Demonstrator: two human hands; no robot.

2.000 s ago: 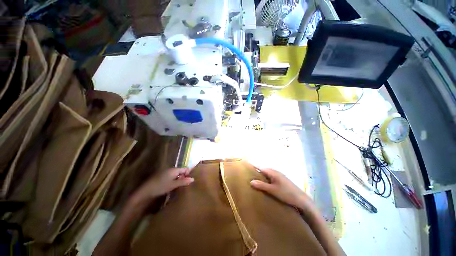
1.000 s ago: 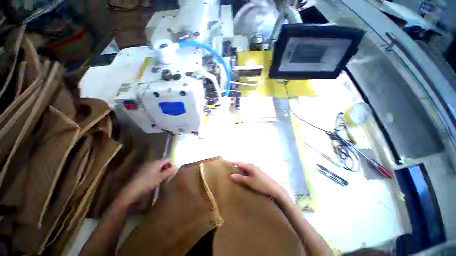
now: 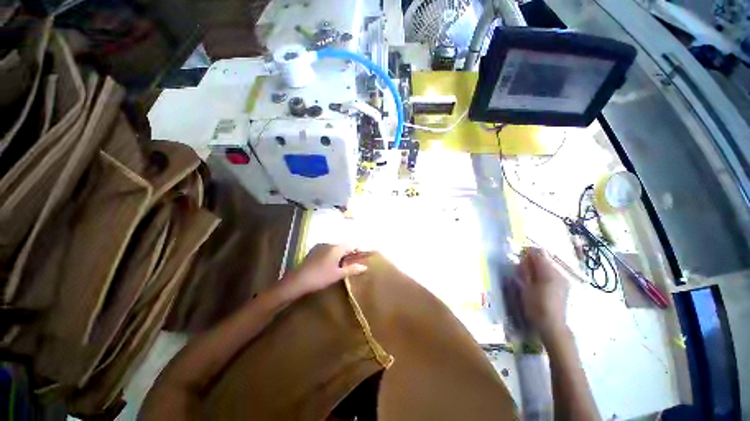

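A brown workpiece lies in front of me, its narrow end towards the sewing machine. A pale seam strip runs down it to a dark opening at the bottom. My left hand grips the narrow end at the top of the strip. My right hand is off the workpiece, over the table to its right, with fingers curled. It covers the place of the dark snips; a blurred dark shape shows beside the fingers, and I cannot tell whether it is held.
The white sewing machine head stands ahead, with a screen to its right. Brown workpieces are piled at left. At right lie a tape roll, black cable and red-handled screwdriver. A fan stands behind.
My right hand has left the workpiece and moved right across the table. My left hand has moved from the left edge to the top of the strip. The snips no longer show clearly.
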